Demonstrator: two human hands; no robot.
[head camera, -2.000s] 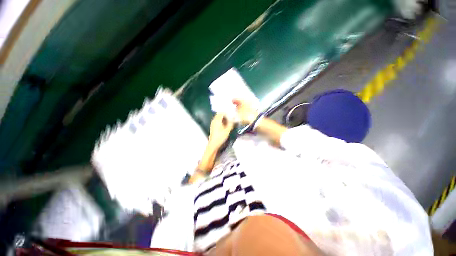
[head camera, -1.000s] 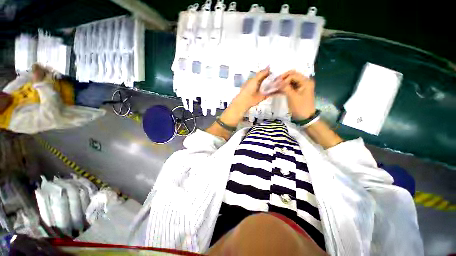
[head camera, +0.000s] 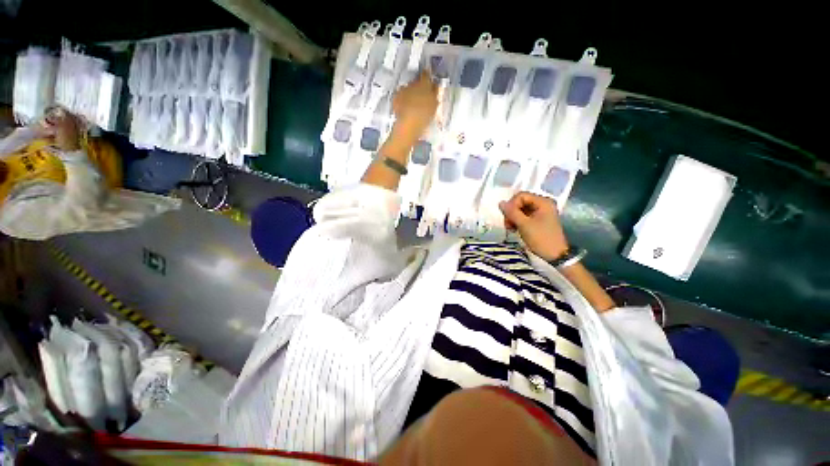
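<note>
A white tray (head camera: 590, 114) of smartwatches with grey faces lies in front of me, in two rows. Watches on its right part look cloudy, as if in sleeves; on its upper left, distinct white straps stick past the far edge. My left hand (head camera: 417, 105) reaches over the tray, fingertips at a watch (head camera: 438, 65) in the far row; whether it grips it is unclear. My right hand (head camera: 535, 223) is at the tray's near edge, right of centre, fingers curled, with nothing visible in it. A stack of flat white bags (head camera: 683, 217) lies on the bench to the right.
The green bench (head camera: 619, 150) runs across. More filled white trays (head camera: 259, 100) stand to the left. A person in yellow and white (head camera: 68, 177) is at far left. Blue stools (head camera: 280, 232) stand below the bench, with white bundles (head camera: 91, 369) at lower left.
My hands were together over the tray with a small pale item between them. They have parted: the left moved up to the far row, the right down towards me. The item is no longer seen between them.
</note>
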